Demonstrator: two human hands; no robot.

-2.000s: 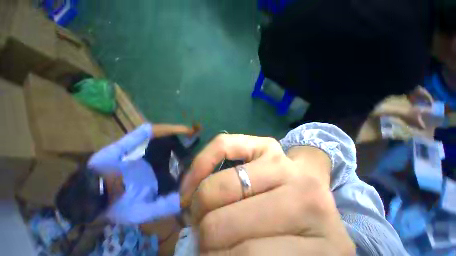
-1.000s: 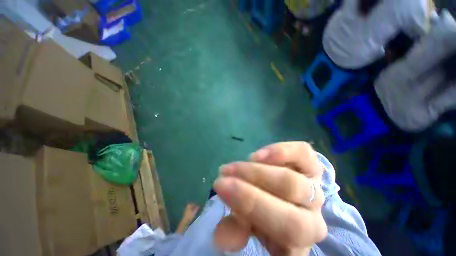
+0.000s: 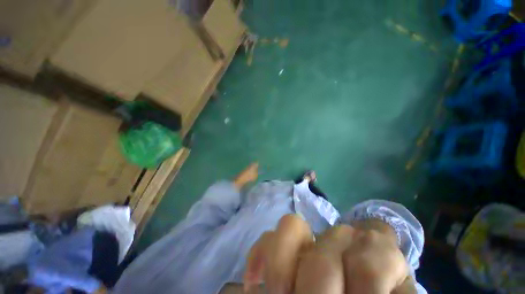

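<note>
My right hand (image 3: pixel 334 258) is large, blurred and very close to the camera at the bottom centre. Its fingers are curled and no object shows in it, but the palm side is hidden. A pale blue sleeve with a gathered cuff is around its wrist. My left hand (image 3: pixel 247 175) is small and blurred at the end of the other pale sleeve, low over the green floor. Its fingers are hard to make out, and no held thing can be made out.
Brown cartons (image 3: pixel 132 46) lie on a wooden pallet (image 3: pixel 164 181) at the left, with a green plastic bag (image 3: pixel 149 144) on them. Blue stools (image 3: pixel 469 143) stand at the right. A patterned round thing (image 3: pixel 492 247) is at lower right. Clothing, possibly a person's, shows at lower left.
The view has swung from the seated people onto the aisle floor, and the pallet and bag have shifted in view. My right hand has moved lower, and my left arm now shows.
</note>
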